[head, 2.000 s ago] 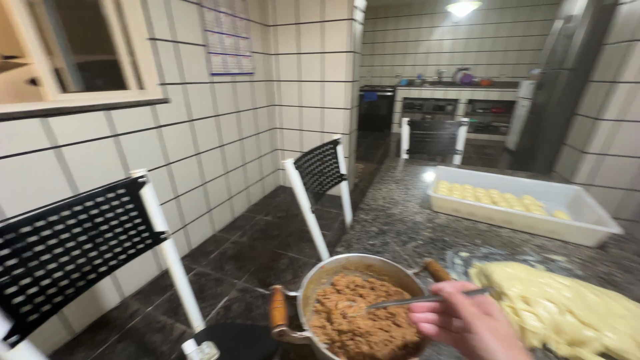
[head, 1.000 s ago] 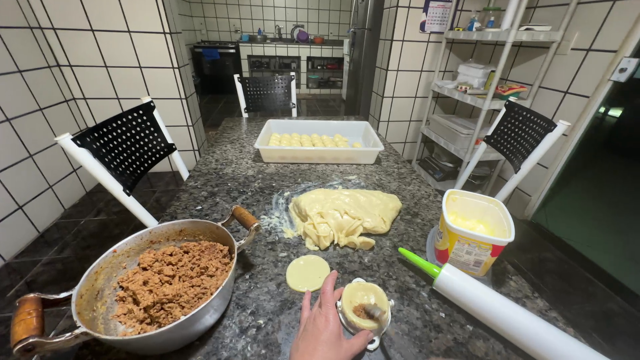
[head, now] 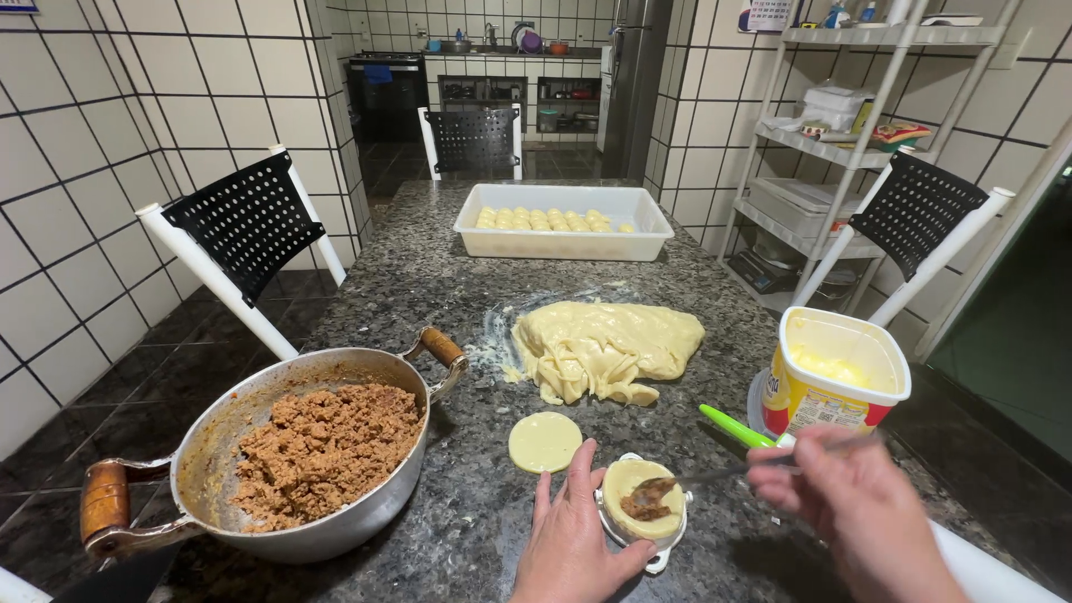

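Observation:
My right hand point(head: 837, 494) grips a metal spoon point(head: 712, 477), its bowl in the filling inside a dough-lined white mold point(head: 643, 502). Around the left side of that mold rest the thumb and fingers of my left hand point(head: 574, 536). A flat dough disc point(head: 544, 442) lies on the granite just beyond my left fingertips. Behind it is a large mass of pale dough point(head: 607, 347). To the left, an aluminum pot point(head: 301, 452) with wooden handles holds brown ground filling point(head: 331, 448).
A white plastic tray point(head: 563, 244) with small dough pieces stands farther back on the granite table point(head: 402, 276). At right are a margarine tub point(head: 837, 368), a green-handled tool point(head: 737, 425) and a white cylinder point(head: 988, 565), partly behind my right hand. Chairs and a shelf rack point(head: 812, 151) stand around.
The right hand, at the pot with the spoon two seconds ago, is now over the mold. One second ago the left hand was beside the mold, as now. The view has swung right from the pot.

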